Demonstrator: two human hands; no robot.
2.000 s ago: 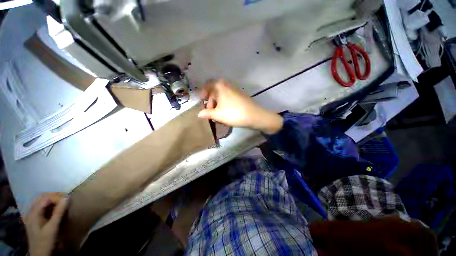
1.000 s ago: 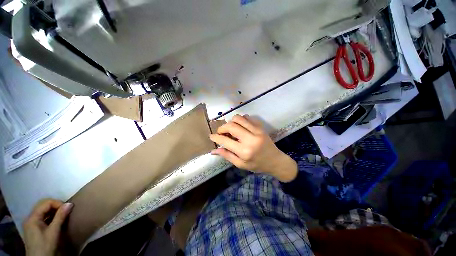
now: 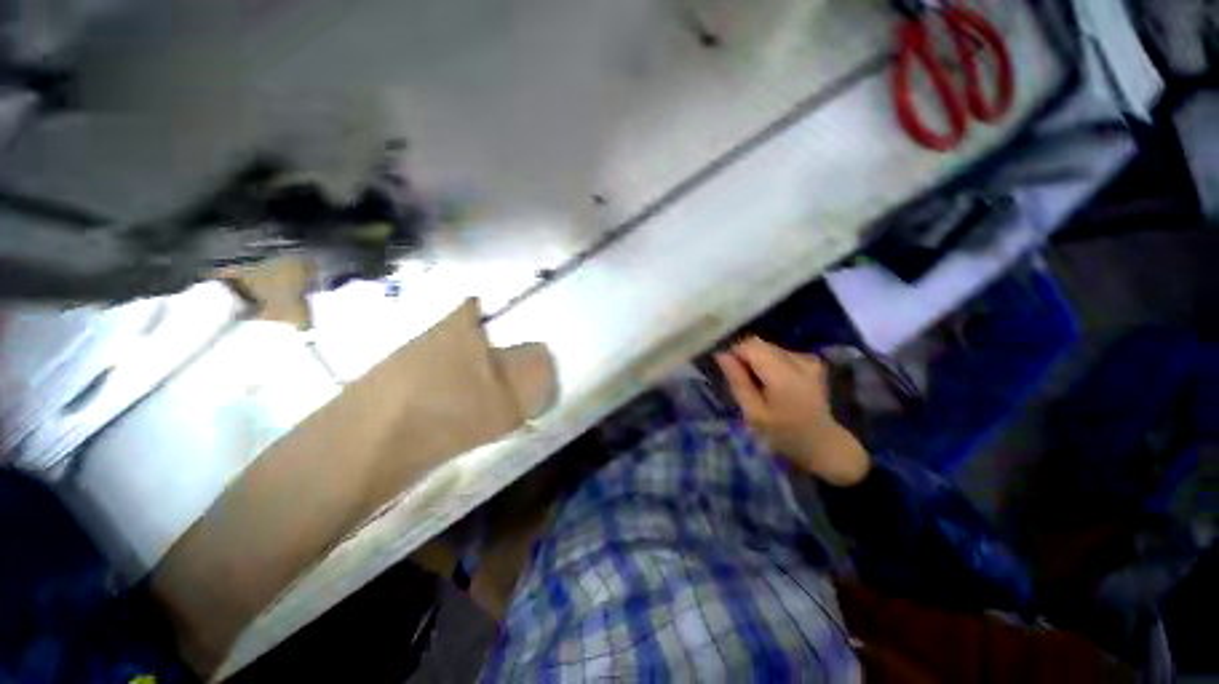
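The brown piece (image 3: pixel 361 448) lies along the front of the white machine table, its far left end running down to the lower left. A small rounded brown flap (image 3: pixel 528 377) shows at its right end. My right hand (image 3: pixel 789 408) is off the piece, beyond the table's front edge, above the right of my lap. Its fingers are curled; blur hides whether they hold anything. My left hand is not in view; only a dark sleeve shows at the lower left. The presser foot area is a dark blur.
Red-handled scissors (image 3: pixel 952 80) lie at the table's far right. White slotted strips (image 3: pixel 100 368) lie at the left, near a small brown piece (image 3: pixel 277 291). The blurred machine head spans the top left. Scraps (image 3: pixel 922 274) and a blue basket (image 3: pixel 1009 368) are at the right.
My right hand has let go of the brown piece's right end and moved right, off the table. My left hand has left the piece and the picture. The view has shifted and blurred.
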